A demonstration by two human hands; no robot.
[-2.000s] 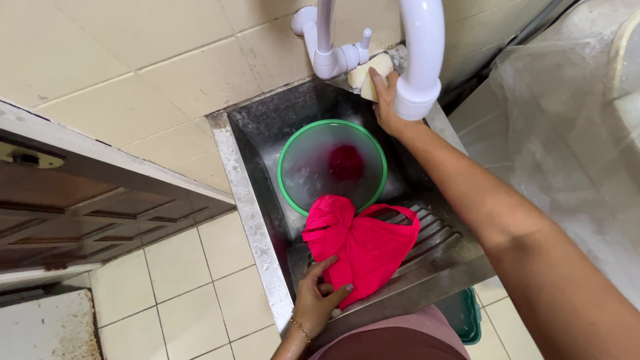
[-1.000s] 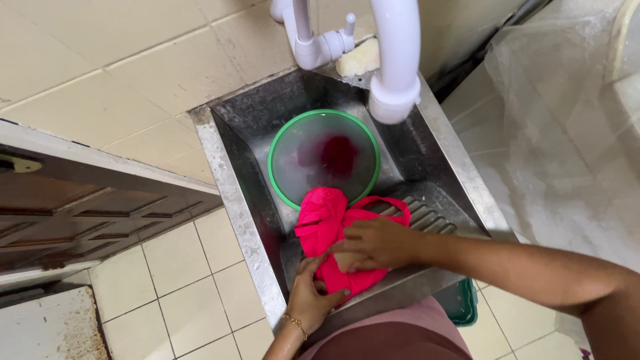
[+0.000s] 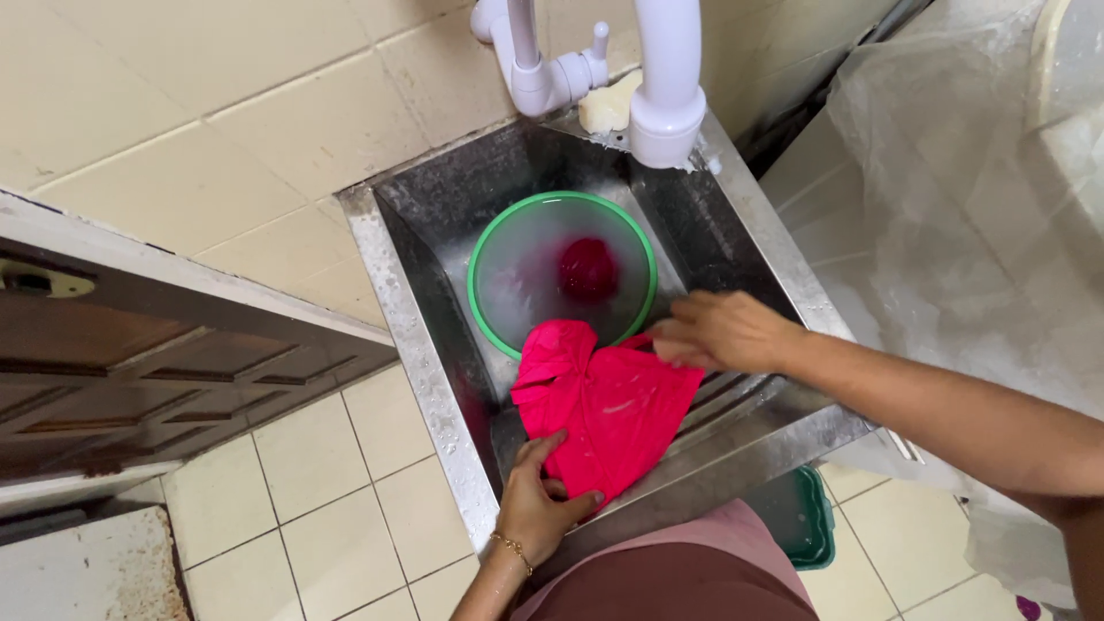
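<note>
A wet pink-red garment [image 3: 617, 410] lies spread on the ribbed washboard [image 3: 733, 397] at the near side of the metal sink. My left hand [image 3: 543, 496] pinches its lower edge between thumb and fingers. At the garment's upper right, my right hand [image 3: 724, 332] has its fingers on a strap or edge; the fingertips are partly hidden and slightly blurred. Beyond the cloth a green-rimmed basin [image 3: 649, 297] of cloudy water holds a dark red, rounded piece of cloth [image 3: 588, 270]. A pale bar of soap [image 3: 608, 105] rests on the sink's far corner.
A white faucet [image 3: 668, 95] arches over the sink's far corner. The metal sink rim [image 3: 423, 388] surrounds the basin. A wooden door [image 3: 172, 371] stands at left, translucent plastic sheeting [image 3: 957, 172] lies at right, and a green container [image 3: 802, 526] is below the sink.
My right hand has gone from the soap to the garment, then from its middle to its upper right edge. The soap is let go. My left hand stays at the garment's lower edge.
</note>
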